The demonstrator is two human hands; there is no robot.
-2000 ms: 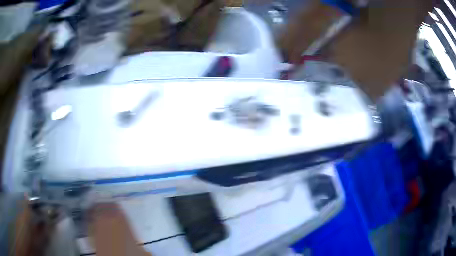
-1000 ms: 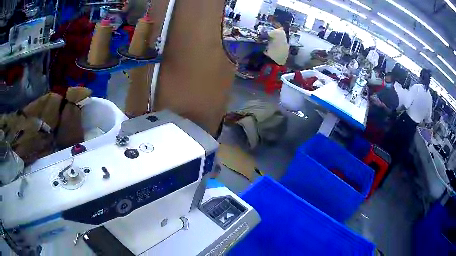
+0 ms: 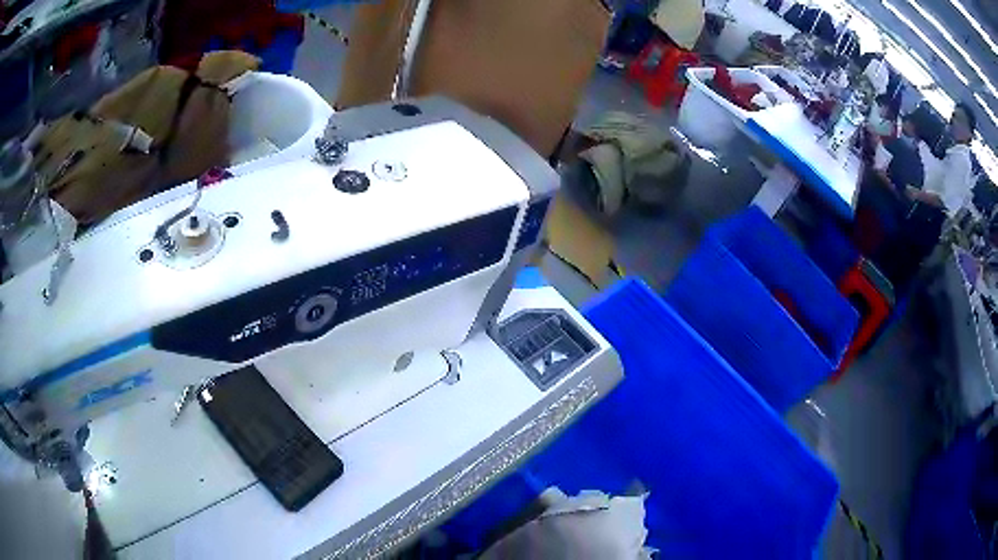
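No hand shows. The white sewing machine (image 3: 405,186) with a blue stripe and dark control panel fills the left and middle. Its needle area (image 3: 77,470), with a lit spot, is at the lower left edge. A pale, ragged-edged cloth piece (image 3: 580,531) shows at the bottom edge, over the near side of a large blue bin (image 3: 700,438); what holds it is hidden. A blurred pale shape (image 3: 38,503), perhaps cloth, is at the bottom left corner. A black phone-like rectangle (image 3: 274,438) lies on the machine bed.
A second blue bin (image 3: 766,306) and a red stool (image 3: 865,317) stand beyond. A white tub (image 3: 296,109) with brown pieces (image 3: 120,142) is behind the machine. A brown board (image 3: 503,66) stands upright. A greenish bundle (image 3: 629,164) lies on the floor. People are at the upper right.
The view has swung so the machine sits further right and more of its bed and needle end shows. The pale cloth piece has appeared at the bottom edge.
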